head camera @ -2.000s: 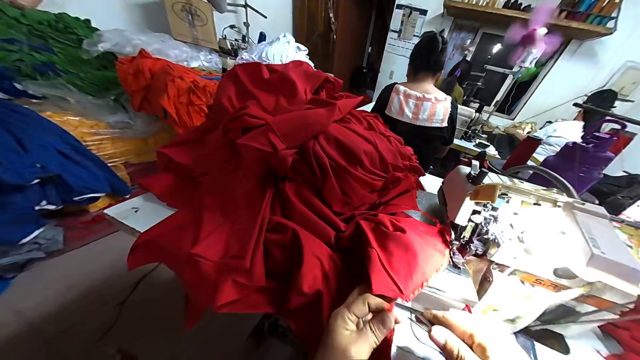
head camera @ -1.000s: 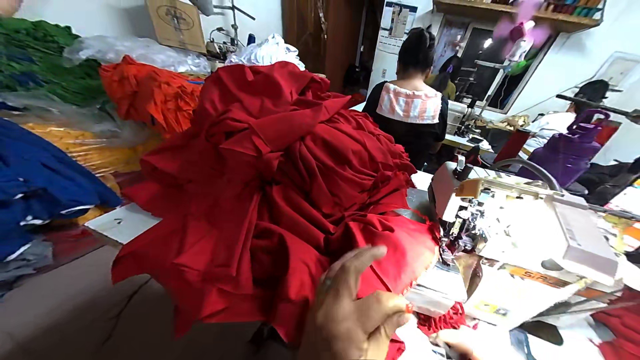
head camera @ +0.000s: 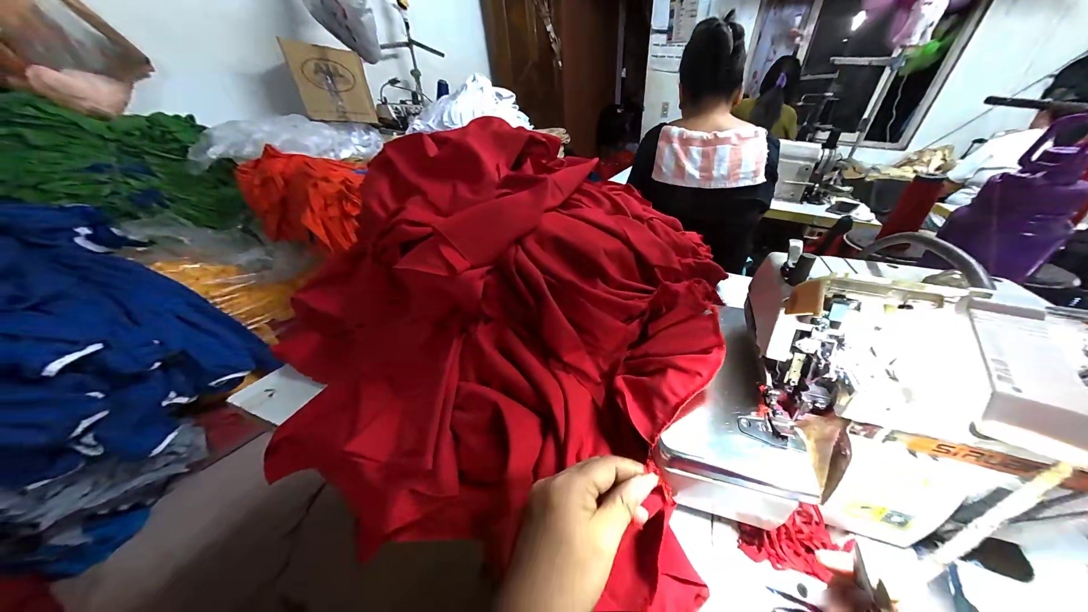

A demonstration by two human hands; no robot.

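A big heap of red fabric pieces [head camera: 510, 323] fills the middle of the view. My left hand [head camera: 586, 527] pinches a stitched edge of the red fabric between thumb and fingers, at the heap's lower right. My right hand [head camera: 841, 578] is low at the right, partly cut off and blurred, close to a bunch of gathered red trimmings [head camera: 790, 544] and a dark metal tool I cannot make out; its grip is unclear. An overlock sewing machine [head camera: 867, 365] stands lit to the right of the heap, with red thread at its needle area.
Blue garments [head camera: 110, 340], green fabric [head camera: 153, 161], orange fabric [head camera: 306, 195] and plastic-wrapped yellow fabric [head camera: 221, 289] lie at the left. A cardboard box [head camera: 327, 81] stands behind. A person [head camera: 710, 153] sits ahead, back turned; others are farther off. Purple cloth [head camera: 1011, 212] hangs at right.
Both hands were together at the fabric's lower edge two seconds ago. My right hand is now farther right and low. My left hand, spread over the fabric one second ago, now pinches its edge.
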